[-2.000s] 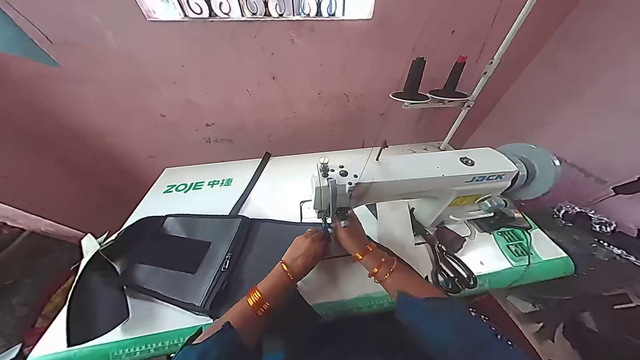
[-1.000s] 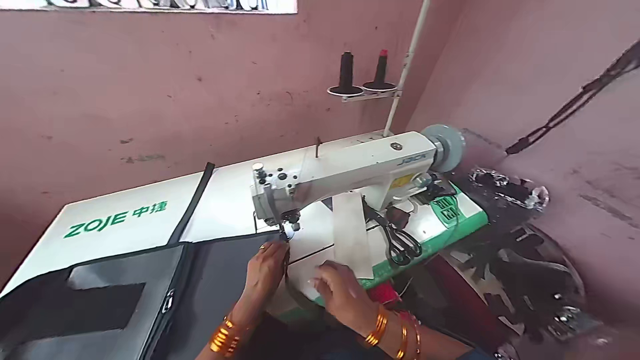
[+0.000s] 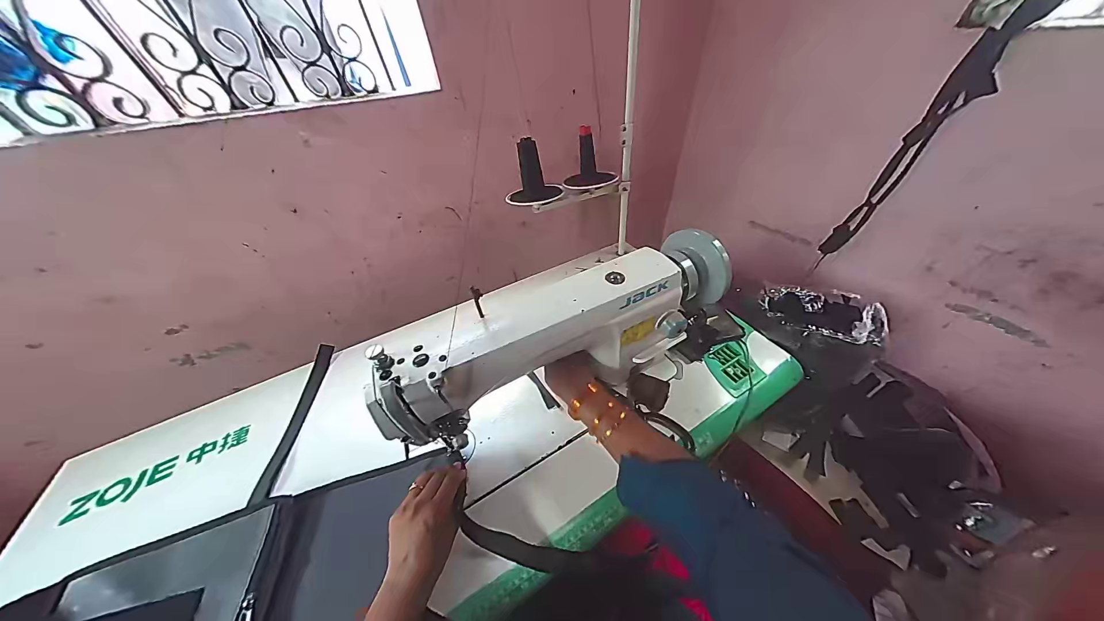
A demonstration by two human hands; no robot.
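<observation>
My left hand (image 3: 424,526) presses the corner of a dark fabric panel (image 3: 345,535) just in front of the needle area of a white Jack sewing machine (image 3: 517,332). A black binding strip (image 3: 509,548) trails from that corner toward the front edge. To the left, the panel joins a grey piece with a zipper (image 3: 247,604). My right hand (image 3: 569,375) reaches under the machine arm near its pillar; the fingers are hidden behind the arm, so what they touch cannot be seen. Orange and gold bangles ring that wrist.
Two dark thread cones (image 3: 532,172) stand on a holder behind the machine. Another black strip (image 3: 293,423) lies across the white table (image 3: 164,474). Black-handled scissors (image 3: 671,429) are partly hidden by my right forearm. Dark fabric scraps (image 3: 897,448) are heaped at the right.
My right hand has moved from in front of the needle area to beneath the machine arm. The white strip seen there earlier is no longer visible. My left hand stays by the needle. The view has shifted.
</observation>
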